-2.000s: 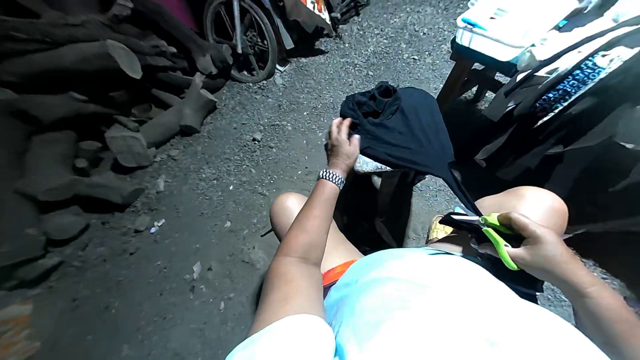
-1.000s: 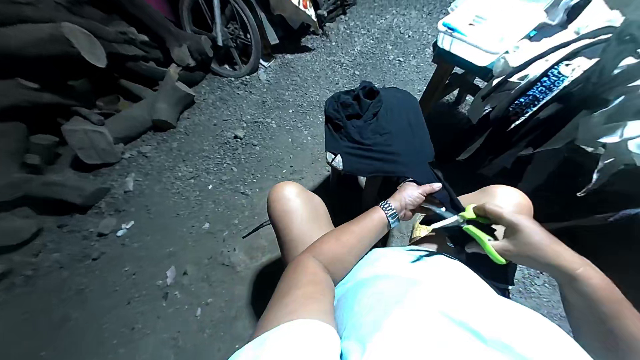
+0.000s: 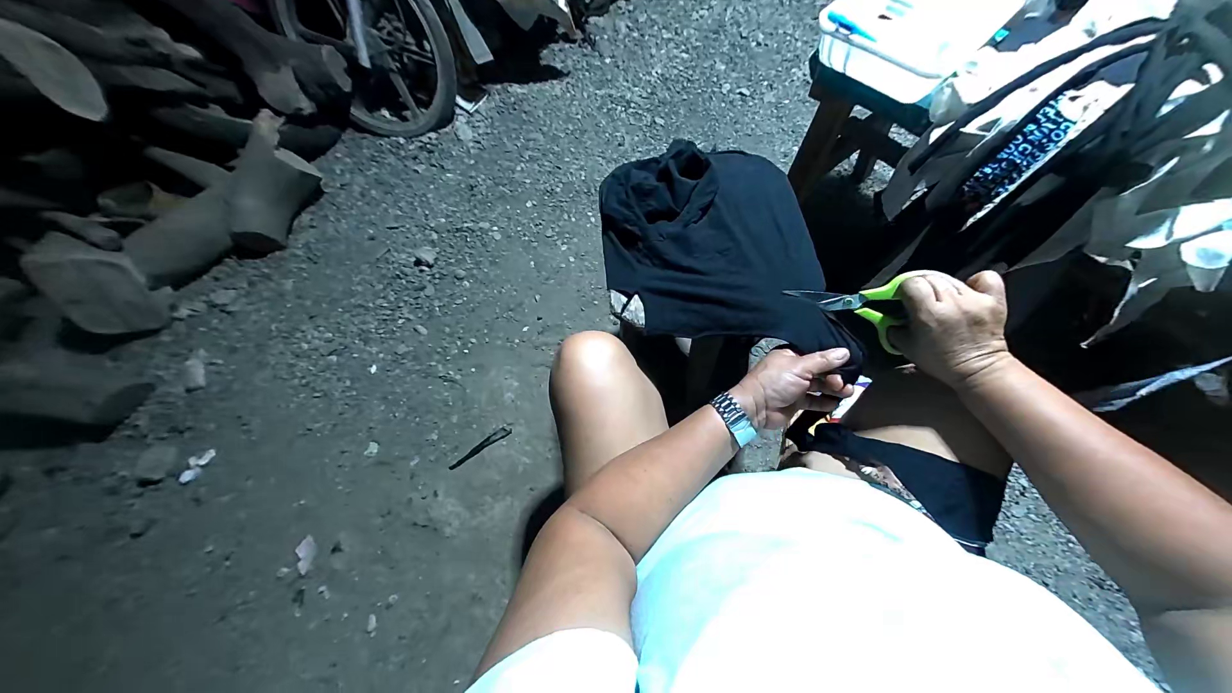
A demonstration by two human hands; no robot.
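Black cloth (image 3: pixel 741 250) lies spread over a low support in front of my knees, with a bunched part at its far left. My left hand (image 3: pixel 789 385), with a metal-band watch on the wrist, pinches the near right edge of this cloth between thumb and fingers. In my right hand (image 3: pixel 948 322) are scissors (image 3: pixel 881 303) with lime-green handles. Their blades point left and lie over the cloth's right side, just above my left fingers. Whether the blades touch the cloth I cannot tell.
Cut logs (image 3: pixel 183 221) are piled at the left, beside a spoked wheel (image 3: pixel 404 67). A white plastic container (image 3: pixel 885 48) stands on a wooden table (image 3: pixel 823 130) at the upper right. Heaped fabric (image 3: pixel 1088 173) fills the right side. A thin dark stick (image 3: pixel 481 448) lies on the gravel ground.
My left hand has moved from the cloth's far left part to its near right edge and taken hold there. The scissors have moved from above my right thigh up to the cloth.
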